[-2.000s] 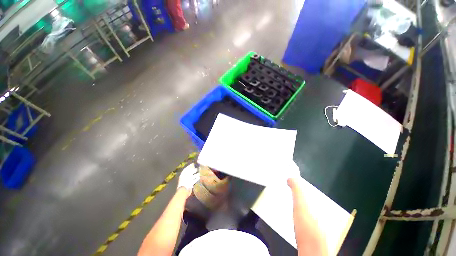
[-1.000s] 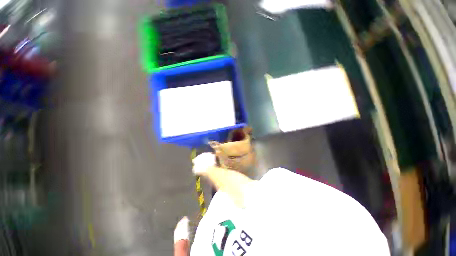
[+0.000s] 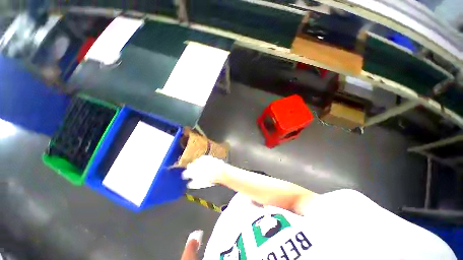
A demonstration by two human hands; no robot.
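A crumpled brown paper sack (image 3: 216, 149) stands beside the end of the blue crate (image 3: 161, 184). My right hand (image 3: 204, 172), in a white glove, is closed on the near edge of the sack; its fingertips are partly hidden. My left hand (image 3: 194, 237), also with white glove material, is at the bottom edge beside my shirt. It is small and cut off, and its fingers cannot be made out. A white sheet (image 3: 139, 161) lies tilted in the blue crate, over dark contents.
A green crate (image 3: 76, 175) of black parts adjoins the blue one. The green-topped bench (image 3: 147, 66) holds a taped white sheet (image 3: 198, 73) and a farther sheet (image 3: 116, 38). A red stool (image 3: 288, 118) and an open carton (image 3: 345, 114) are beyond the sack.
The white sheet has left my hands and lies in the blue crate. My right hand has moved from the sheets to the sack; my left hand has moved away from it. The view has swung right.
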